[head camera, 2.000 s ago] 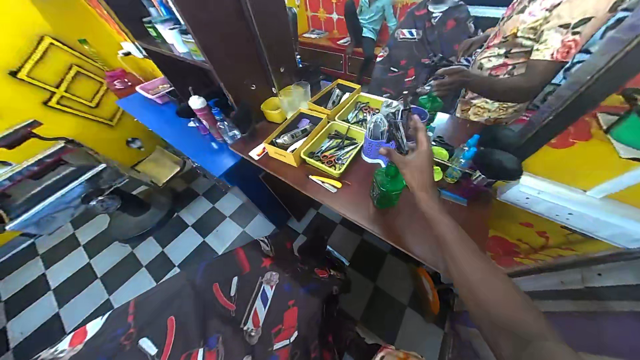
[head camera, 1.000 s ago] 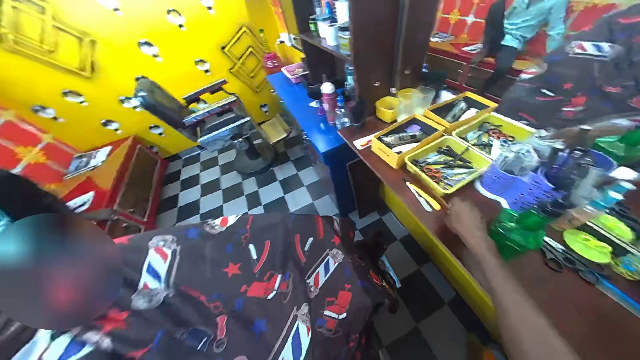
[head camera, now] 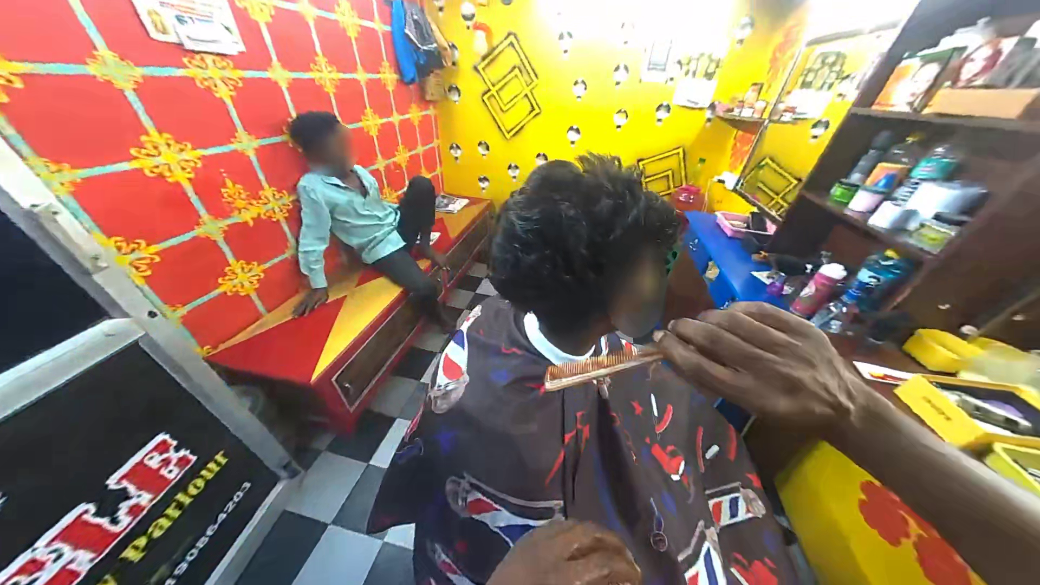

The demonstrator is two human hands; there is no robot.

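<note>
My right hand holds a brown comb by one end, its teeth up, in front of the cape at the neck of a seated person. That person's dark hair is above the comb, and the two do not touch. A dark barber's cape printed with barber poles covers the person, with a white band at the neck. My left hand is low at the bottom edge, over the cape, its fingers curled and partly cut off; whether it holds anything is hidden.
Another person sits on a red and yellow bench at the left. A glass door panel with writing stands nearer. At the right are a counter with yellow trays, a pink bottle, a blue table and shelves with bottles.
The view has swung far left from the counter. My right hand, beside the yellow trays one second ago, is now at the seated person's neck with a comb in it. My left hand has come into view.
</note>
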